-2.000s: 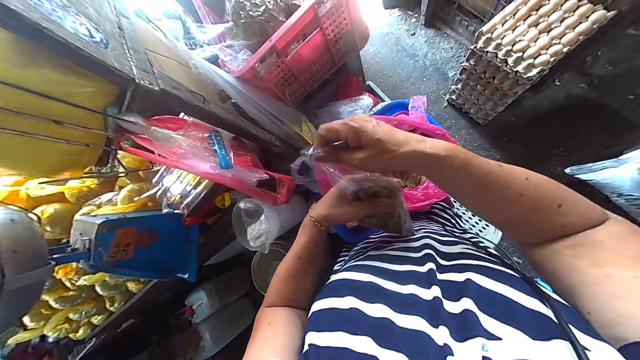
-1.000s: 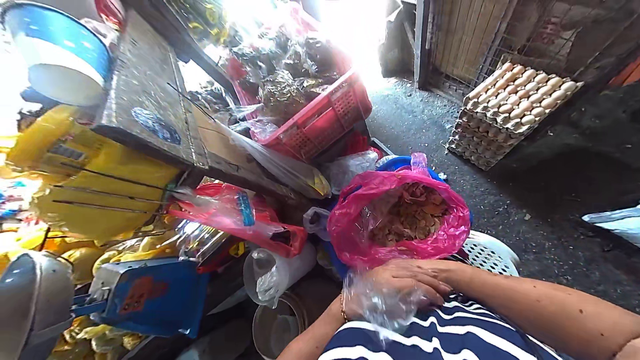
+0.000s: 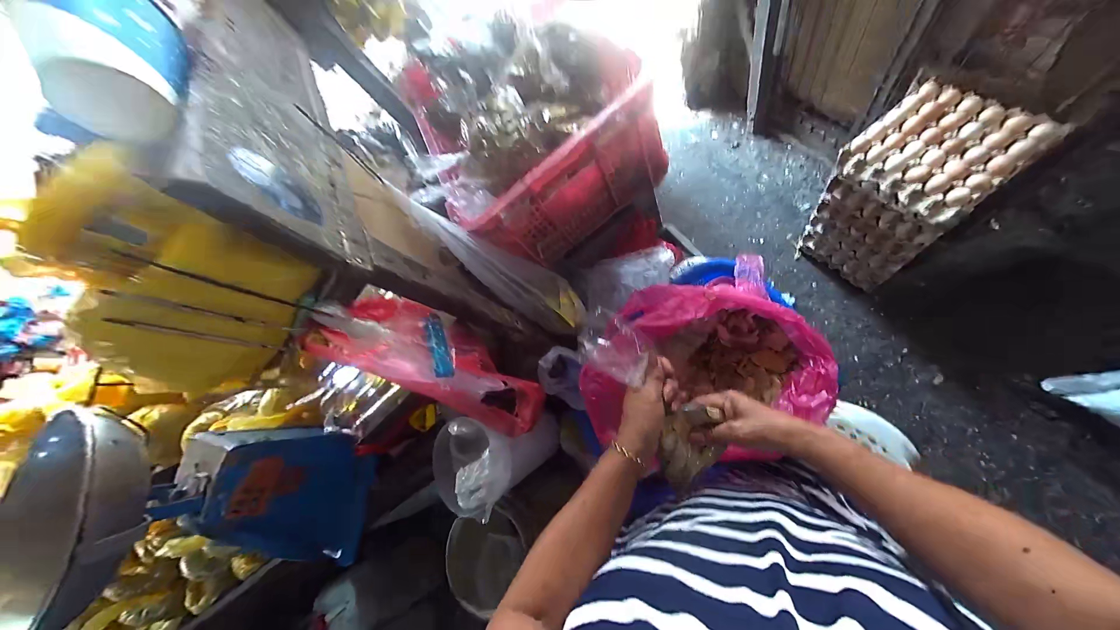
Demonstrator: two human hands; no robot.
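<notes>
Over the near side of an open pink plastic bag, my two hands work close together. The pink bag holds brown, flaky dried pieces. My left hand, with a bracelet at the wrist, grips a clear plastic bag that sticks up past the fingers. Just right of it, my right hand pinches a small brown item, its exact kind unclear. Beneath and between the fingers hangs a brownish, see-through bulge, seemingly part of the clear bag; blur hides its opening.
Stacked egg trays stand on the floor at upper right. A red crate of bagged goods is at top centre. To the left are a red plastic bag, a blue scale and a clear container. A white basket sits right.
My hands, together over the flat clear bag a second ago, are now apart at the pink bag's near edge. Two seconds ago they held a clear bag with dark contents, absent from the later frames.
</notes>
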